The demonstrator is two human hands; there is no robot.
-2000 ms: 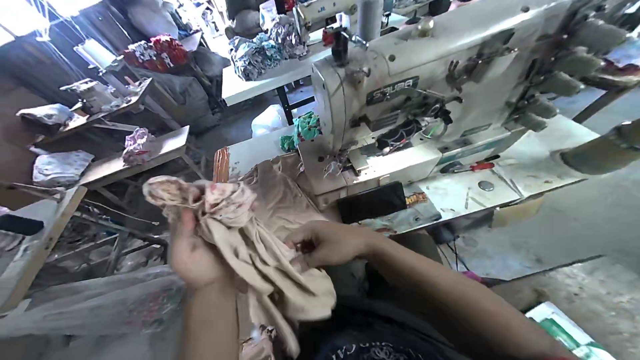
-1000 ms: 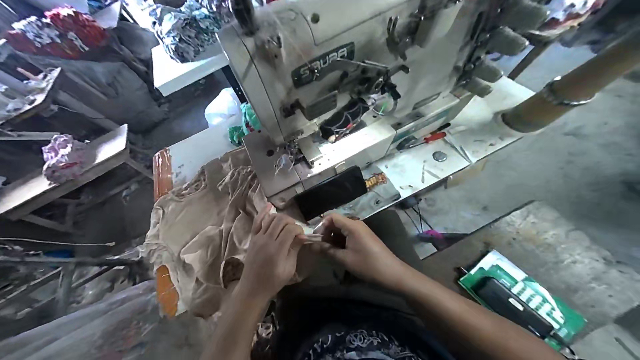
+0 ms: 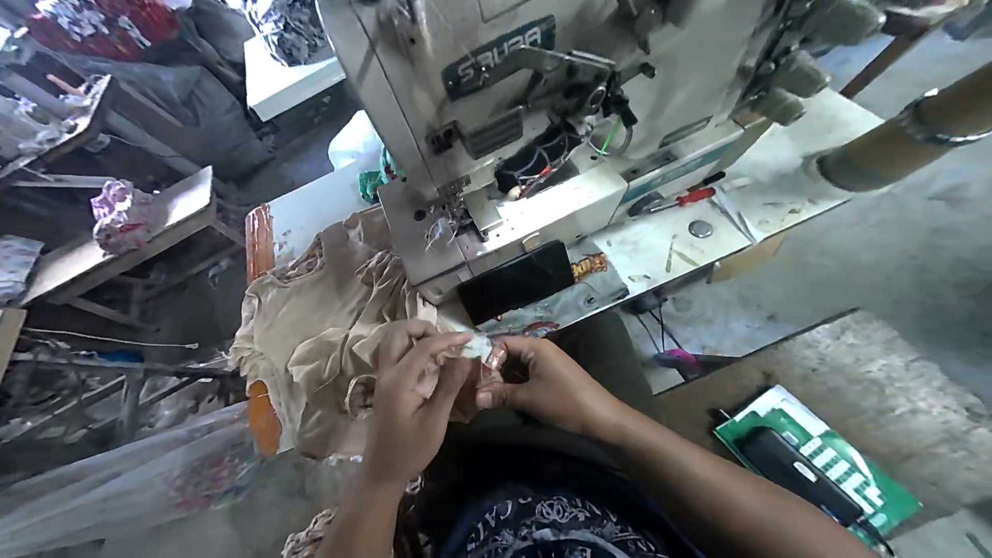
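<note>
A beige fabric garment lies spread and wrinkled on the left end of the sewing machine table, partly over its front edge. My left hand pinches a small whitish strip of fabric at the garment's right side. On the strip's other end close the fingers of my right hand. Both hands are near each other, in front of the industrial sewing machine. The needle area, with loose thread ends around it, is above and behind the hands.
A black phone lies at the table's front edge. Farther right are a red-handled screwdriver, a round metal disc and tweezers. A wooden bench at the right holds a green box. A brown pole stands by the table.
Two seconds ago my left hand held the garment raised; it now lies on the table. Both hands have come together at the whitish strip. The view has shifted toward the machine.
</note>
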